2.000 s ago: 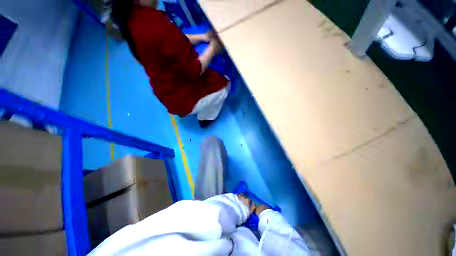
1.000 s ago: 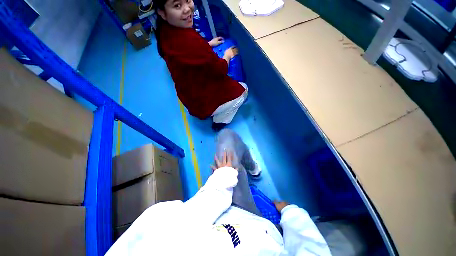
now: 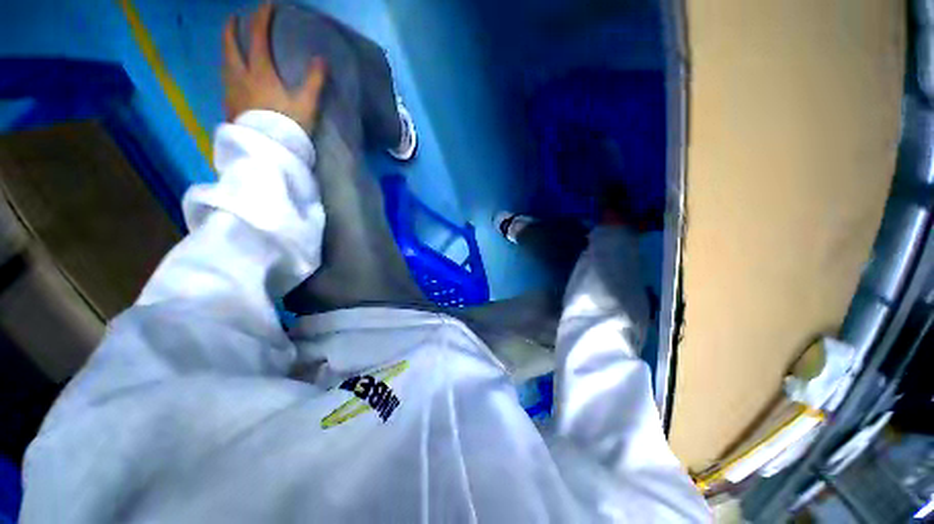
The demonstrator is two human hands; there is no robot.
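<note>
My left hand (image 3: 268, 77) lies on my grey-trousered knee at the upper left, fingers spread, holding nothing. My right hand (image 3: 617, 208) is small and dark in the shadow beside the bench edge; its fingers cannot be made out. A blue perforated plastic stool (image 3: 451, 276) shows between my legs, partly hidden by them. At the lower right of the bench lies what looks like the caulking gun (image 3: 763, 450), with a white tube and yellow frame, touched by neither hand. A crumpled white wad of paper (image 3: 832, 370) with a yellowish round core is beside it.
The cardboard-covered bench (image 3: 783, 205) runs down the right side, its metal edge close to my right sleeve. A dark blue object (image 3: 584, 128) is under it. A blue rack (image 3: 67, 77) with cartons (image 3: 77, 194) stands left.
The view has turned down and towards the bench; the other person and the panels have left it. My right hand has moved from the stool to under the bench edge. My left hand remains on the knee.
</note>
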